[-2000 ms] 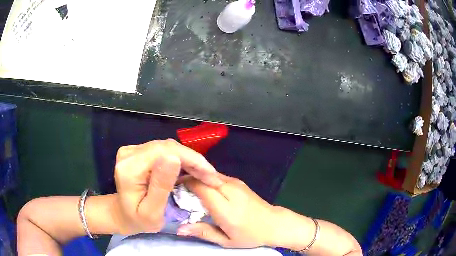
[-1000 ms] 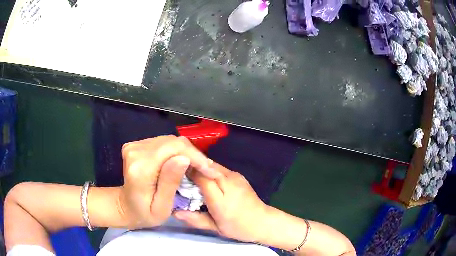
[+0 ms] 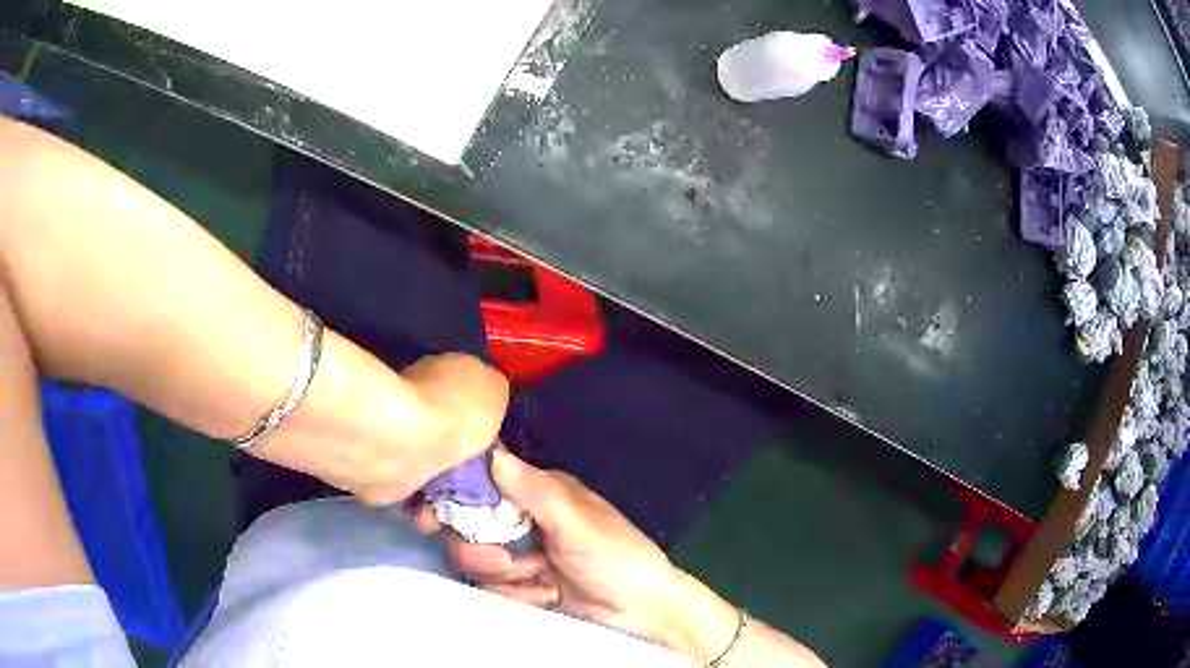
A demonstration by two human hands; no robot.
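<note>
A joined piece, with a purple base (image 3: 465, 483) and a grey-white ruffled part (image 3: 483, 522), is held over the lap. My left hand (image 3: 450, 415) is on the purple end; its fingers are mostly hidden behind the wrist and the piece. My right hand (image 3: 561, 542) grips the grey-white end from the other side, with the thumb on top and fingers below. A dark rounded edge shows at the grey-white end by the right fingers.
A glue bottle (image 3: 780, 65) lies on the black table (image 3: 731, 235). Purple parts (image 3: 959, 78) and grey-white parts (image 3: 1120, 248) are heaped at the right by a cardboard tray (image 3: 1073, 522). White paper (image 3: 352, 59) lies upper left. A red stool part (image 3: 542, 320) shows below the table edge.
My left forearm has swung up and the left hand has turned over the piece. The piece now shows its purple side up. The view has rotated and shifted, with more of the purple heap showing.
</note>
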